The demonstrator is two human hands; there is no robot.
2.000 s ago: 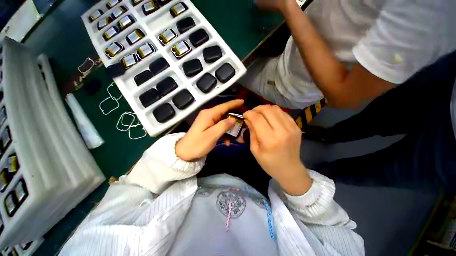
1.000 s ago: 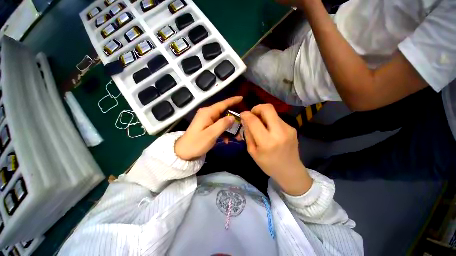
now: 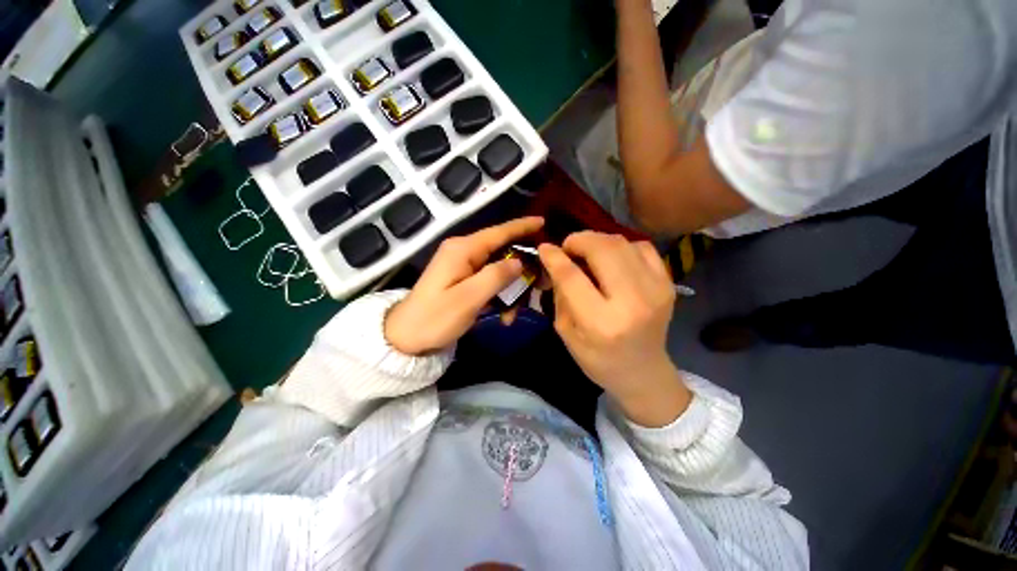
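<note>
My left hand (image 3: 452,292) holds a small battery module (image 3: 516,288), silver-white with a yellow and black edge, between thumb and fingers. My right hand (image 3: 611,312) is at the module's right side, its fingertips pinching a thin light stick (image 3: 524,250) at the module's upper edge. A light end also sticks out at the right of this hand. The white blister tray (image 3: 342,274) lies beyond my hands, with silver-and-yellow modules in its far pockets and black housings (image 3: 364,245) in its near pockets.
Tall stacked white trays (image 3: 134,368) stand at the left. Thin white loops (image 3: 288,276) and a clear plastic strip (image 3: 186,268) lie on the green bench (image 3: 145,112). Another person in a white shirt (image 3: 859,100) is close at the upper right.
The other person's arm and body have shifted at the upper right. My right fingers have moved slightly, and the light stick shows more clearly. My left hand keeps holding the module.
</note>
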